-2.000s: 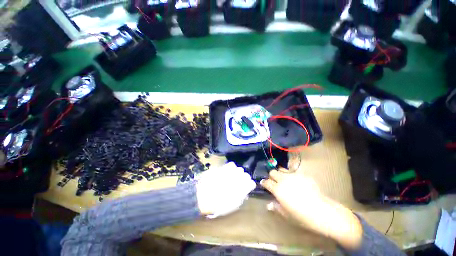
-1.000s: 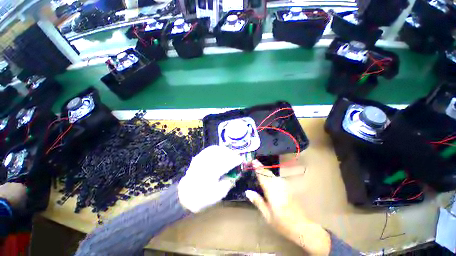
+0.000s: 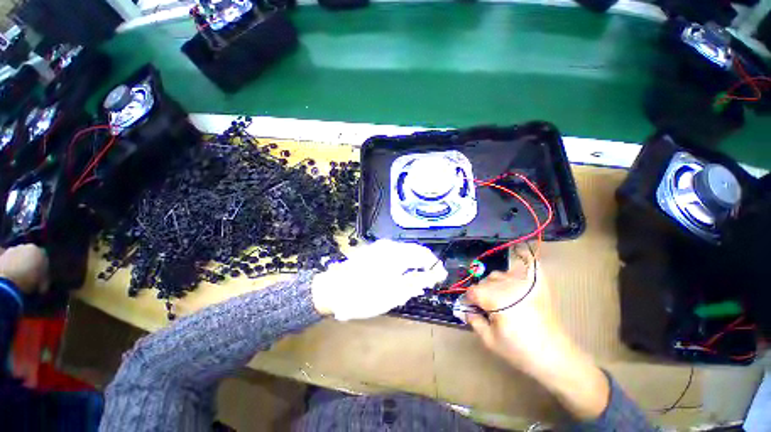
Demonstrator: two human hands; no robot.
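The front cabinet half (image 3: 516,222), a wide black tray, lies behind my hands and holds the silver speaker driver (image 3: 433,189). Red wires (image 3: 548,211) loop from the driver down into the rear shell (image 3: 429,315), which is mostly hidden under my hands. A small green component (image 3: 477,269) shows between my hands. My left hand (image 3: 378,280), in a white glove, is over the shell's left side; a thin dark piece shows at its fingers. My right hand (image 3: 517,310), with a bare palm and white fingertips, is at the right side, with a thin dark wire looping past its fingers.
A pile of small black plastic fittings (image 3: 228,215) lies left of the work. Opened speaker units stand at the left (image 3: 127,114), at the right (image 3: 706,198) and on the green belt (image 3: 406,67) with its pale edge. Another person's hand (image 3: 25,266) is at the far left.
The driver, partly behind my glove a second ago, is now uncovered. My hands have moved down into the rear shell, and the red wires now run down into it. The whole view has shifted.
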